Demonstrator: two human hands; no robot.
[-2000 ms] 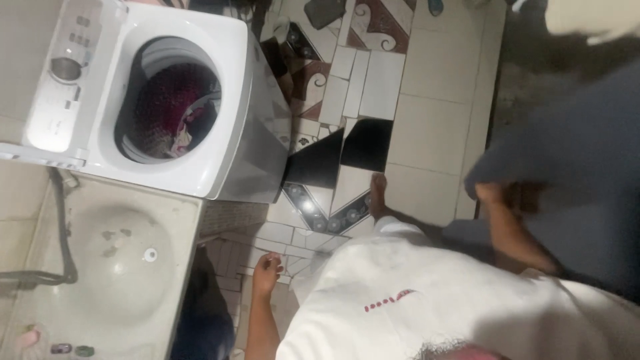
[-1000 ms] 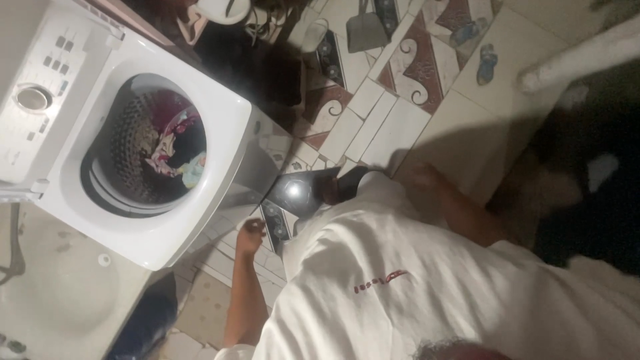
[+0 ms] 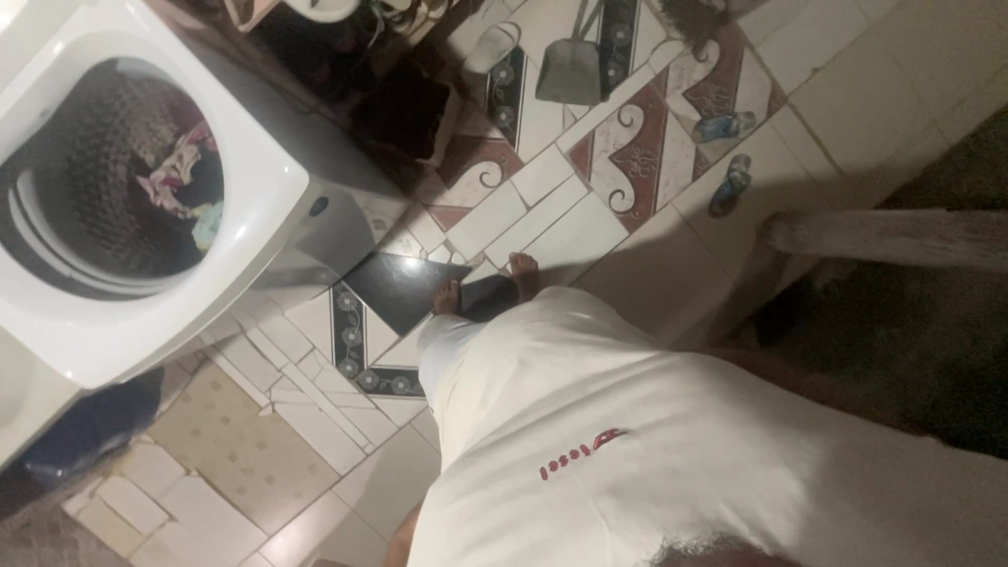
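Observation:
Neither of my hands shows in the head view. A small part of my left arm is visible beside the white T-shirt at the bottom edge, and my right arm lies in dark shadow on the right, its hand not discernible. At the upper left stands a white top-loading washing machine (image 3: 260, 197) with its top uncovered. Inside its perforated drum (image 3: 94, 173) lie a few wet-looking clothes (image 3: 177, 169), pink and cream, and a pale green cloth (image 3: 207, 226) by the drum's right side. My bare feet are on the tiles to the right of the machine.
A dustpan (image 3: 571, 71) and a light slipper (image 3: 492, 49) lie on the patchwork tile floor at the top. Blue sandals (image 3: 731, 185) are farther right, near a pale post-like object (image 3: 890, 236). A dark blue container (image 3: 87, 433) sits below the machine at the left.
My left hand, seen near the machine's front in both earlier frames, is out of view. My right arm has dropped into shadow. The view has shifted, and the sink has left it.

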